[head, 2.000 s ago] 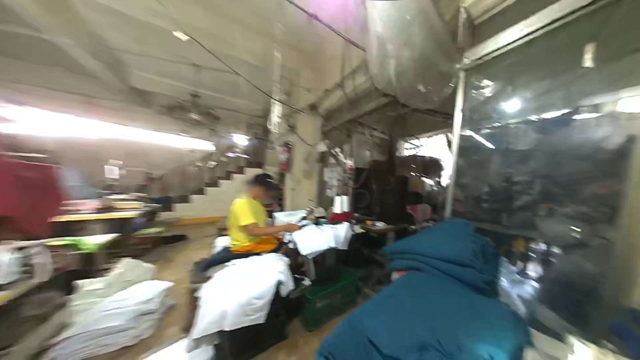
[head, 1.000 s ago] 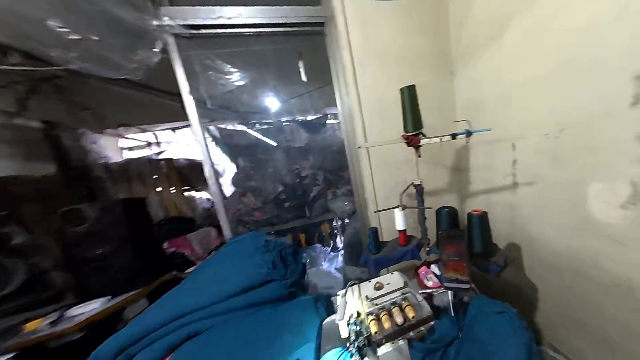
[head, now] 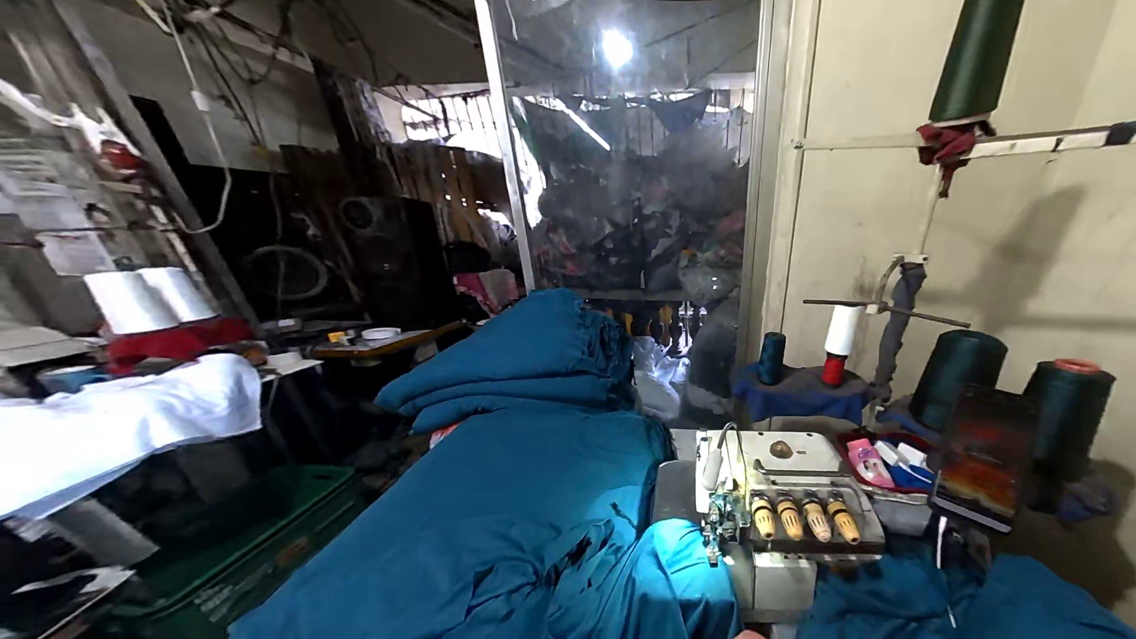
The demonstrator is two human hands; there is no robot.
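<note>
A sliver of skin, perhaps a fingertip, shows at the bottom edge just below the sewing machine; which hand it belongs to I cannot tell. The rest of both my hands is hidden below the view. Above it stands an overlock sewing machine with several wooden-coloured tension knobs. Teal fabric spreads over the table left of the machine, and one edge lies lit beside the needle area. Behind it rises a folded teal fabric stack. More teal cloth lies right of the machine.
Dark thread cones and a white and red spool stand behind the machine. A phone-like screen leans at right, beside a small tray. At left are a green crate and white cloth. A glazed partition stands behind.
The view has swung far right, away from the seated person in yellow, to the sewing machine and the wall. Since one second ago it has turned partly back left.
</note>
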